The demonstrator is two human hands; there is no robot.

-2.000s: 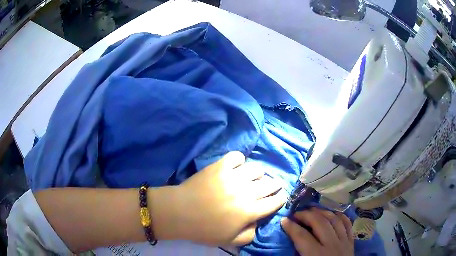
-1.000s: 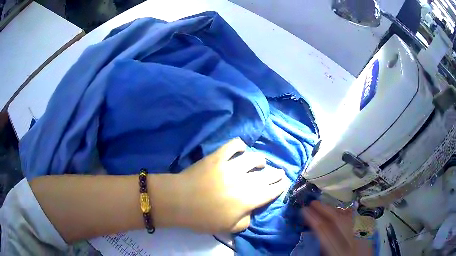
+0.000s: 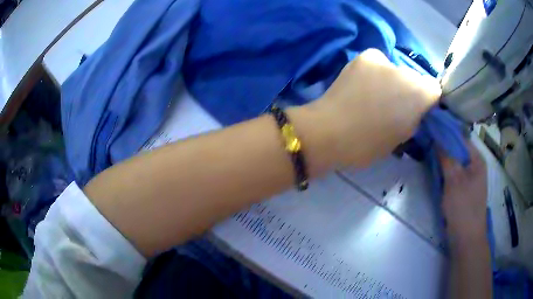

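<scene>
The blue garment [image 3: 257, 47] lies bunched across the table, with a part hanging over the near left edge. My left hand [image 3: 380, 105] is closed on the blue cloth just left of the machine head, its fingertips lost in glare. My right hand [image 3: 466, 181] is blurred at the right and holds a folded piece of the same cloth, pinched below the needle area. The white sewing machine head [image 3: 491, 64] stands at the upper right, partly cut off. The needle and presser foot are hidden by my left hand and the cloth.
The white table [image 3: 327, 233] has a printed ruler along its near edge. Another white table [image 3: 35, 29] with a wood-coloured edge is at the upper left. A dark slim tool [image 3: 511, 216] lies at the right. Dark and green things show below at the left.
My left hand has moved up and right in the view, and the machine head sits higher. The cloth has shifted upward, baring the ruler and bed. My right hand has lifted a cloth edge.
</scene>
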